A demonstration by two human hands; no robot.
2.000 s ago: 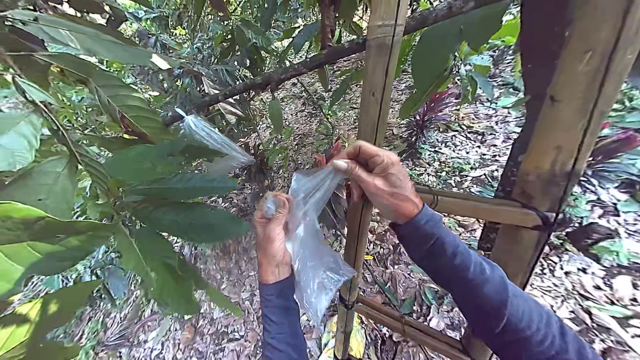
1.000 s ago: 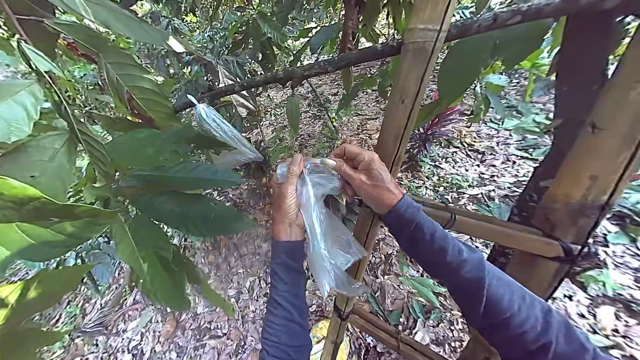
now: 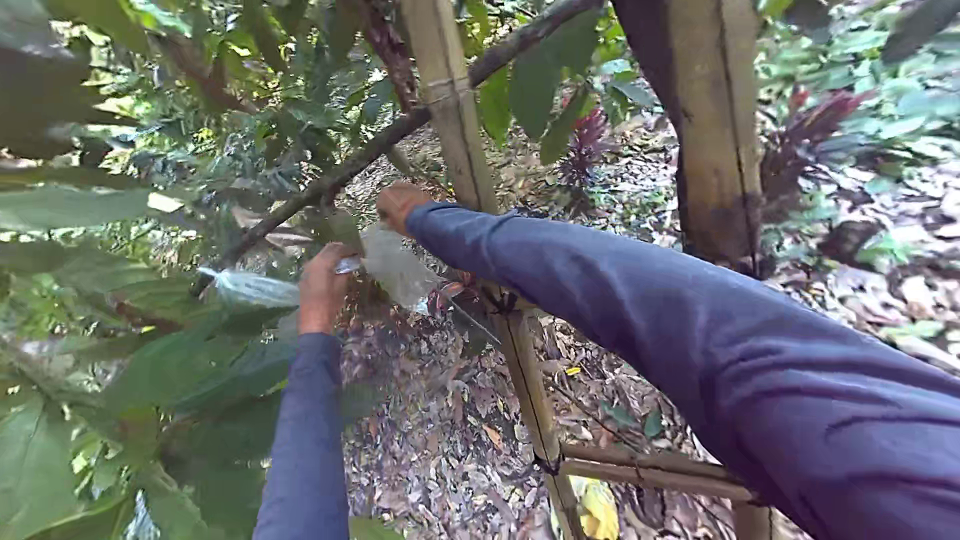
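Note:
My left hand (image 3: 324,285) is raised at centre-left, its fingers closed around a small whitish, shiny item that is too blurred to name. To its right a clear plastic bag (image 3: 397,270) hangs below my right hand (image 3: 402,208), which reaches in front of the bamboo pole; the fingers seem to pinch the bag's upper end, but blur hides the grip. Another clear plastic bag (image 3: 251,288), bunched at its end, lies along the branch (image 3: 360,159) just left of my left hand.
An upright bamboo pole (image 3: 529,382) and a thicker post (image 3: 716,127) are joined by a low bamboo rung (image 3: 652,471). Large green leaves (image 3: 202,375) crowd the left side. A yellow item (image 3: 598,510) lies on the leaf litter below.
My right hand has moved away from my left, up toward the branch, with the arm now stretched across the bamboo pole. The hands were together at the bag a second ago. The view has shifted.

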